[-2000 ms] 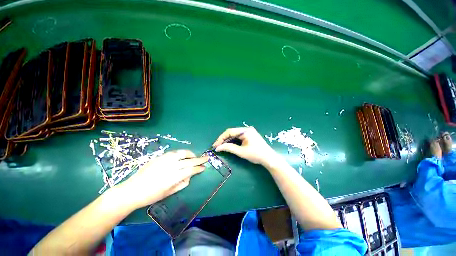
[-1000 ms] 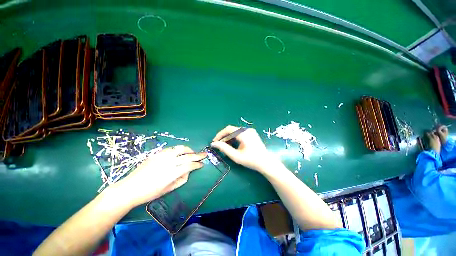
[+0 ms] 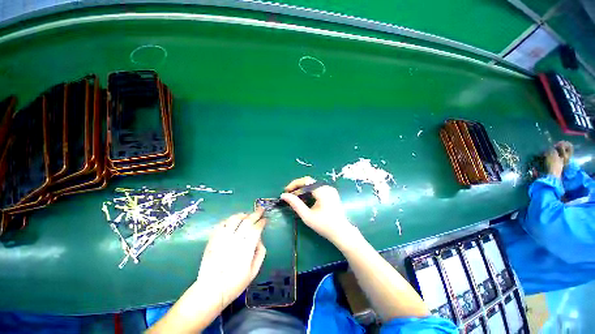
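A black phone middle frame with a thin orange edge (image 3: 280, 287) lies at the bench's front edge, nearly upright in the picture. My left hand (image 3: 233, 253) rests over its left side, fingertips at its top end, holding it. My right hand (image 3: 321, 207) holds dark tweezers (image 3: 310, 188) like a pen, with the tip at the frame's top end. Whether a small part is at the tip is too small to tell. A loose flex pile (image 3: 147, 218) lies left of my hands. White liner scraps (image 3: 366, 175) lie to the right.
Stacked orange-edged frames (image 3: 139, 117) stand at far left. A smaller frame stack (image 3: 464, 153) leans at right. A black parts tray (image 3: 457, 277) with pale parts is low right. Another person's hands (image 3: 558, 158) and blue sleeves are at far right, near a red-edged tray (image 3: 566, 104).
The frame has turned from slanted to nearly upright in view, and my left hand has turned with it. My right hand stays at its top end with the tweezers. The camera view has shifted.
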